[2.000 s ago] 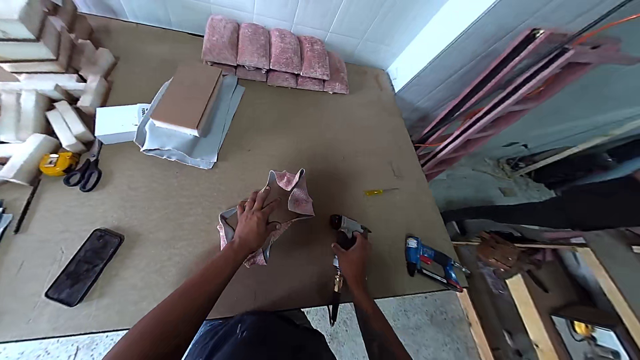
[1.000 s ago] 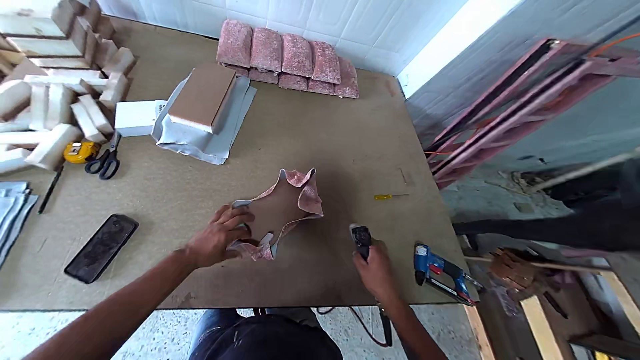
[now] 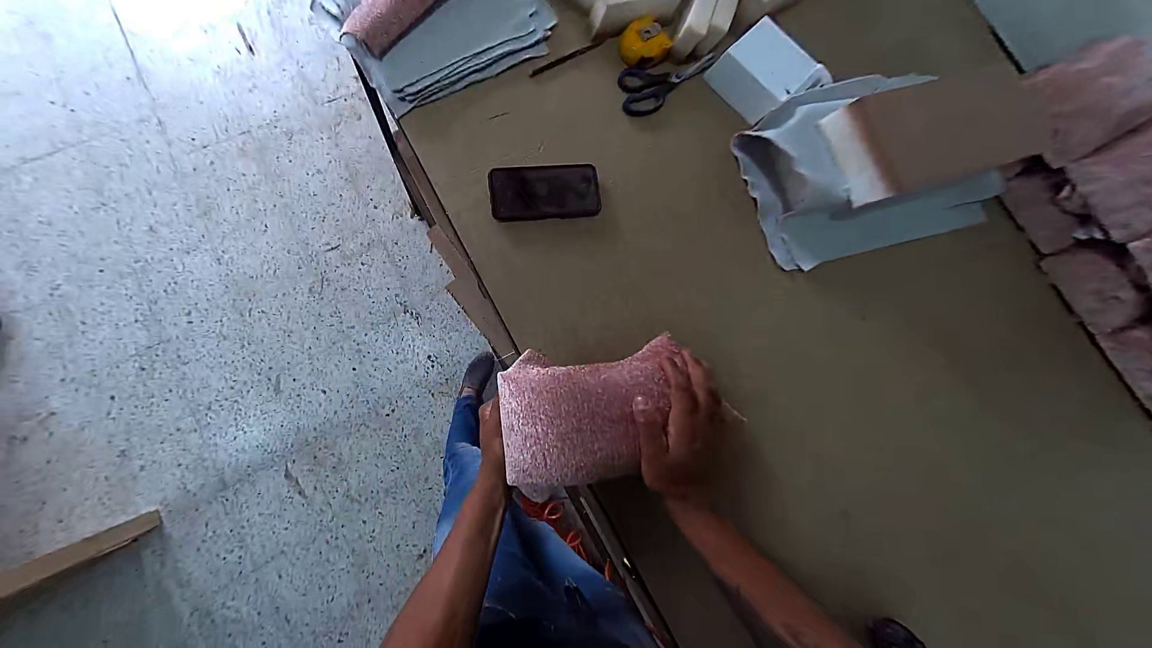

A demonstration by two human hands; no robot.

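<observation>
A pad covered in pink textured fabric is held between my two hands at the table's near edge, its fabric side facing up. My left hand grips its left end, the fingers mostly hidden behind it. My right hand holds the right end, with thumb and fingers on the fabric. A pale lining edge shows along the pad's left and lower sides. Only a bit of a dark tool shows at the bottom edge, near my right forearm.
On the table lie a phone, scissors, a yellow tape measure, a white box and a brown board on grey fabric. Folded grey fabric sits at the far left corner. Pink pads are stacked at right.
My right hand has let go of the black tool and now holds the pad. The pad has been lifted and turned fabric side up. The view has swung strongly to the left.
</observation>
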